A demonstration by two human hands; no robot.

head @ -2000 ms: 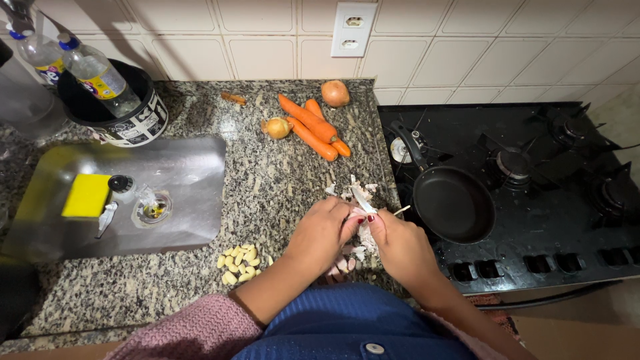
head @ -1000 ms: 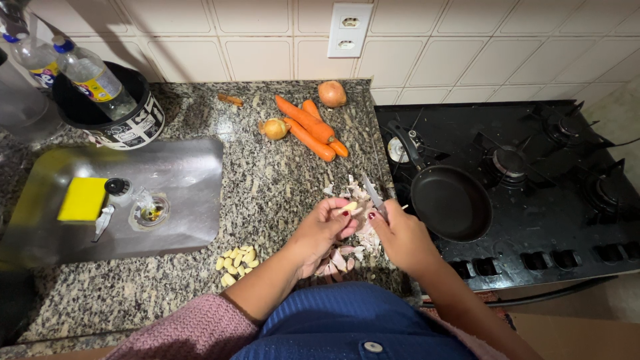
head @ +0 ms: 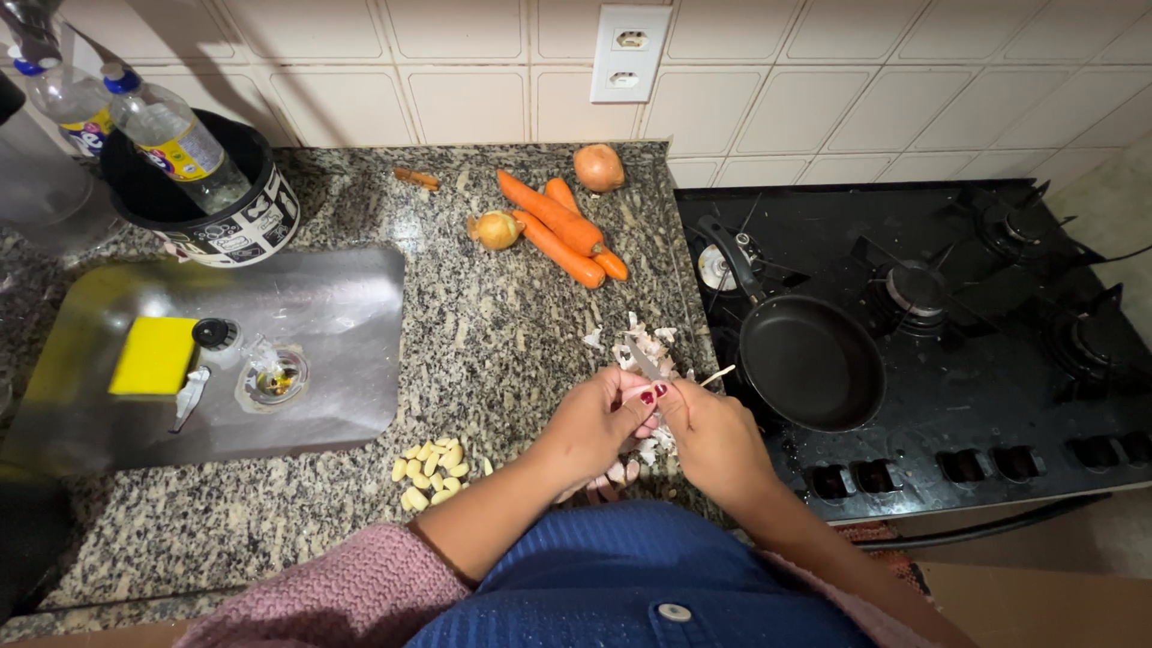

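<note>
My left hand (head: 598,423) and my right hand (head: 715,432) meet over a heap of garlic skins (head: 661,337) near the counter's right side. My right hand grips a small knife, its blade (head: 643,358) pointing up and left. Between the fingertips my left hand holds a garlic clove, mostly hidden. Unpeeled garlic cloves (head: 624,471) lie just below my hands, partly covered by them. To the left of my left forearm is a pile of peeled garlic cloves (head: 432,470). A thin dry stalk (head: 719,373) sticks out beside my right hand.
Carrots (head: 551,216) and two onions (head: 598,167) (head: 495,230) lie farther back. At left, the steel sink (head: 360,360) holds a yellow sponge (head: 153,355); behind it, a black-lined tub (head: 236,236) holds a plastic bottle (head: 184,144). A frying pan (head: 812,362) rests on the black stove (head: 963,387) at right.
One second ago my hands were slightly apart, with a pale clove showing in my left fingers and the blade raised; now they are together over the skins with the blade between them.
</note>
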